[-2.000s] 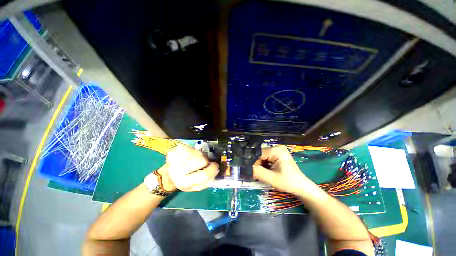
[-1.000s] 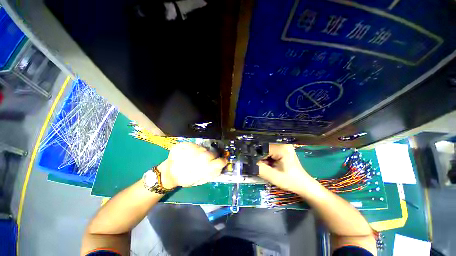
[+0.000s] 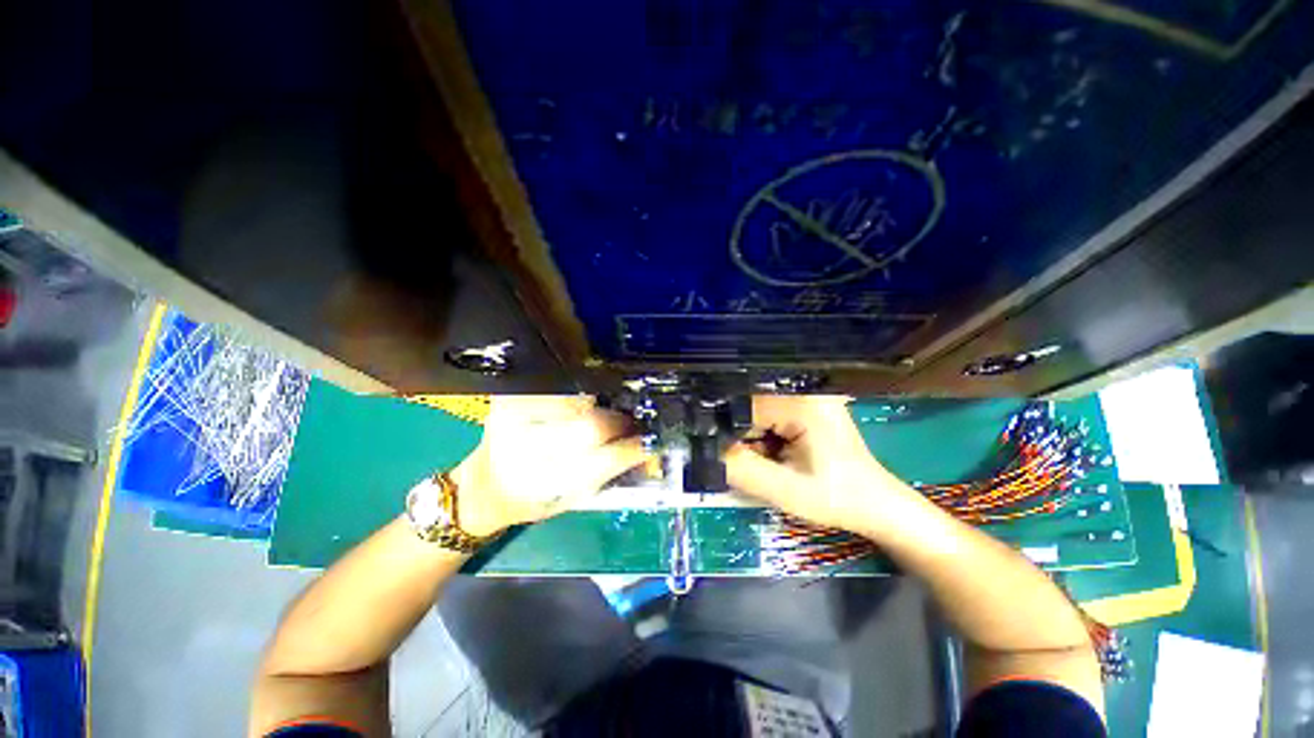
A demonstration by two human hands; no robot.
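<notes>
The dark crimping applicator point(image 3: 702, 444) sits at the centre, under the machine's front cover point(image 3: 721, 231). My left hand point(image 3: 555, 461), with a watch on the wrist, is at its left side, fingertips close to the block. My right hand point(image 3: 800, 464) is at its right side, thumb and finger pinched near the block. Any wire between the fingertips of either hand is too small and dark to make out. An orange-yellow wire bundle point(image 3: 458, 407) shows behind my left hand. Orange-red and black lead wires point(image 3: 1009, 490) lie fanned on the green mat, partly under my right forearm.
A blue bin point(image 3: 188, 483) with heaped silvery strands point(image 3: 238, 411) stands at the left. White paper sheets point(image 3: 1157, 423) lie at the far right. The large machine cover hangs overhead and fills the upper view. A clear narrow piece point(image 3: 680, 548) juts from the bench's front edge.
The view has moved closer under the machine cover, which hides more of the orange-yellow bundle. Both hands stay at the applicator; the left has moved right, closer to the block, since the oldest frame.
</notes>
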